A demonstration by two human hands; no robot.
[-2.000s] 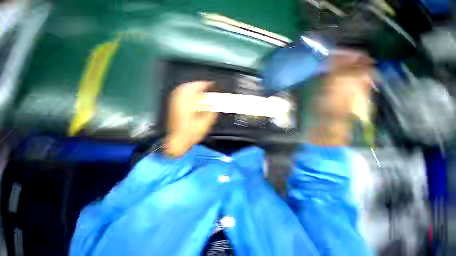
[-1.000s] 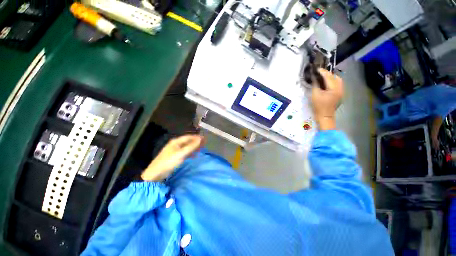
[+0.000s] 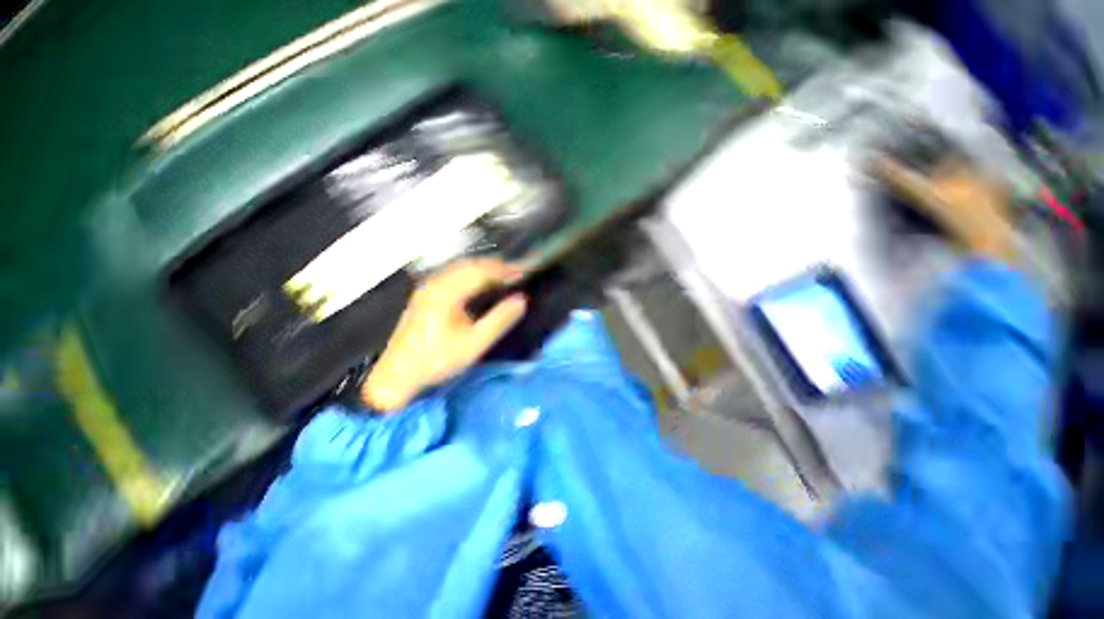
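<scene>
The frame is blurred. My left hand (image 3: 448,329) is at the near edge of the black tray (image 3: 260,351), fingers apart, with nothing seen in it. A pale adhesive strip (image 3: 400,233) lies slanted across the tray, over blurred phone back housings (image 3: 369,179) in its far part. My right hand (image 3: 962,208) is far to the right, over the white bench machine, at a dark blurred part (image 3: 914,200). Whether it grips that part cannot be told.
The white machine (image 3: 757,181) stands right of the bench, with a lit screen (image 3: 818,335). Long thin white strips (image 3: 285,67) lie beyond the tray on the green mat (image 3: 157,230). Yellow tape (image 3: 107,429) marks the mat at left. A blurred pale bundle (image 3: 654,22) lies at the far edge.
The view has swung back left, so the tray sits nearer the middle and the machine further right. My left hand is now at the tray's edge. My right hand remains at the machine.
</scene>
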